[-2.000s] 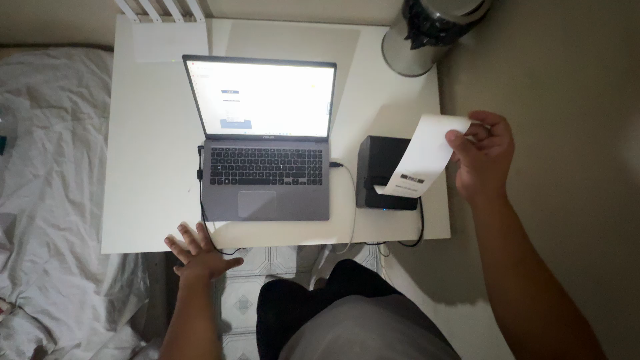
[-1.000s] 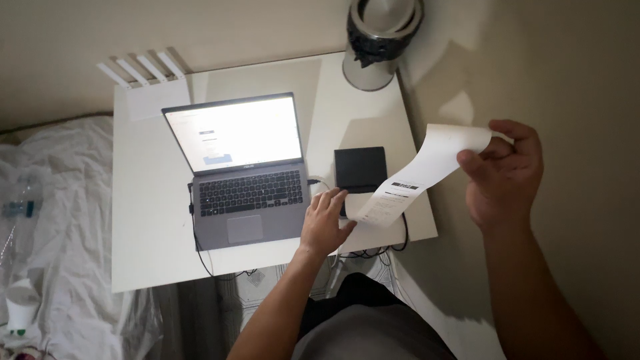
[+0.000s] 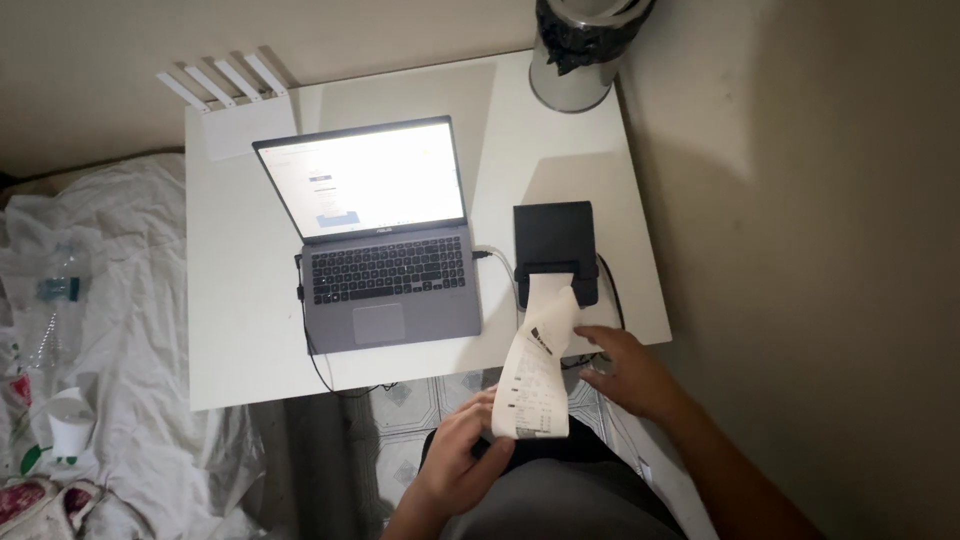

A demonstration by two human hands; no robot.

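A long printed paper receipt (image 3: 536,375) hangs from the front slot of a black receipt printer (image 3: 553,232) and runs over the table's front edge, twisted partway. My left hand (image 3: 465,450) is at the receipt's lower left edge, its fingertips partly behind the paper; whether they grip it is unclear. Beside the receipt's right edge, just below the printer, my right hand (image 3: 626,367) is held with thumb and fingers apart and nothing between them. An open laptop (image 3: 394,300) with a lit screen stands left of the printer.
A white router (image 3: 251,124) with upright antennas sits at the white table's (image 3: 240,375) back left. At the back right is a metal bin (image 3: 574,82) lined with a black bag. Cables run beside the laptop and printer. Left lies a white sheet (image 3: 142,300) with a plastic bottle (image 3: 60,300).
The receipt, earlier held up to the right by my right hand, now hangs down toward me. My right hand has moved left and lower; my left hand has gone from the printer's front to the receipt's lower part.
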